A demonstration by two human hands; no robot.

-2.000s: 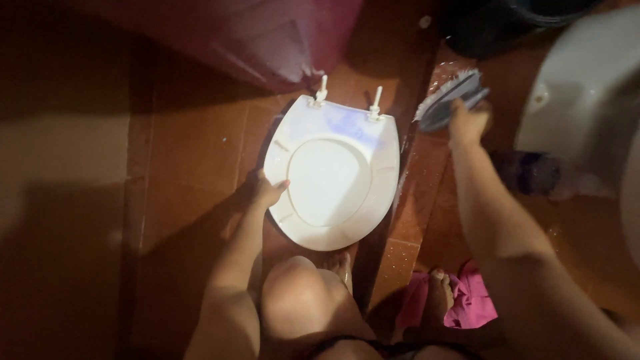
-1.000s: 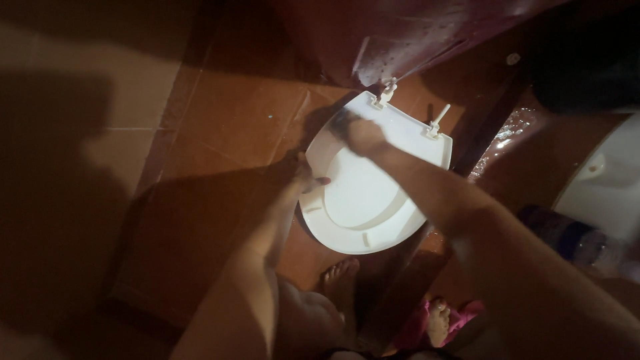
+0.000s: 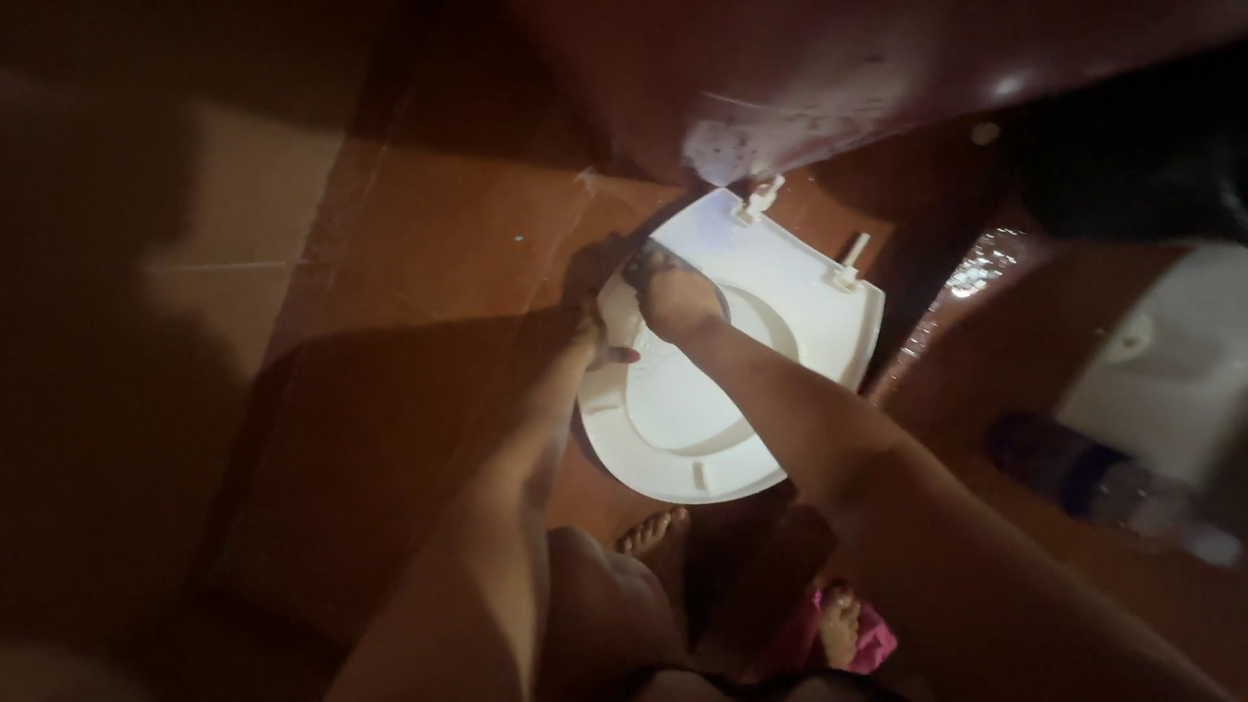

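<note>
A white plastic toilet seat and lid (image 3: 682,409) lies on the tiled floor near my feet, its underside up and its hinge posts (image 3: 853,261) pointing away from me. My left hand (image 3: 600,341) grips its left rim, with the thumb over the edge. On the upper left of the seat, my right hand (image 3: 678,297) is closed over a grey scrub brush (image 3: 721,300), which is mostly hidden under the fingers. The brush's bristles cannot be seen.
A dark red plastic tub (image 3: 819,88) stands beyond the hinges. At right are a black container (image 3: 1141,146), a white toilet bowl (image 3: 1170,361) and a plastic bottle lying on its side (image 3: 1102,478). Wet floor (image 3: 985,263) glistens nearby. One foot is on pink cloth (image 3: 877,639).
Two seconds ago my right hand held the brush off to the right of the seat; it has moved left onto the seat. My left hand has stayed at the left rim.
</note>
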